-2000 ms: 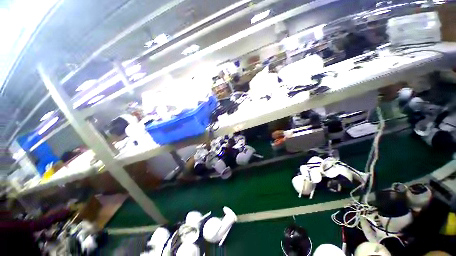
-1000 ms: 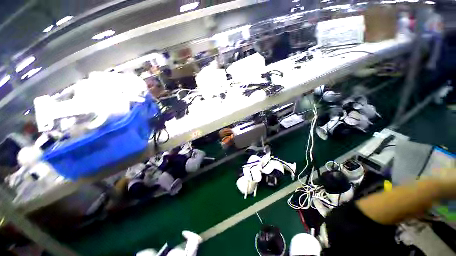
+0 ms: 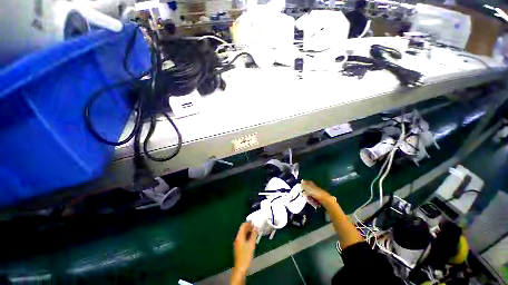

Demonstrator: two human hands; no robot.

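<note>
A pile of white security cameras with black parts and thin antennas lies on the green belt, in the middle of the head view. My left hand is at the pile's lower left edge, its fingers against a white camera. My right hand is at the pile's right side, its fingers on another white camera. Both hands touch the pile from opposite sides. The fingertips are small and blurred, and part of them is hidden against the cameras.
A raised white shelf runs above the belt, with a blue bin and black cables. More cameras lie farther right on the belt. White cables hang beside the bench at lower right, near a black dome.
The view has moved closer to the shelf and belt. Both hands now show at the camera pile; one second ago only a blurred forearm showed at the right.
</note>
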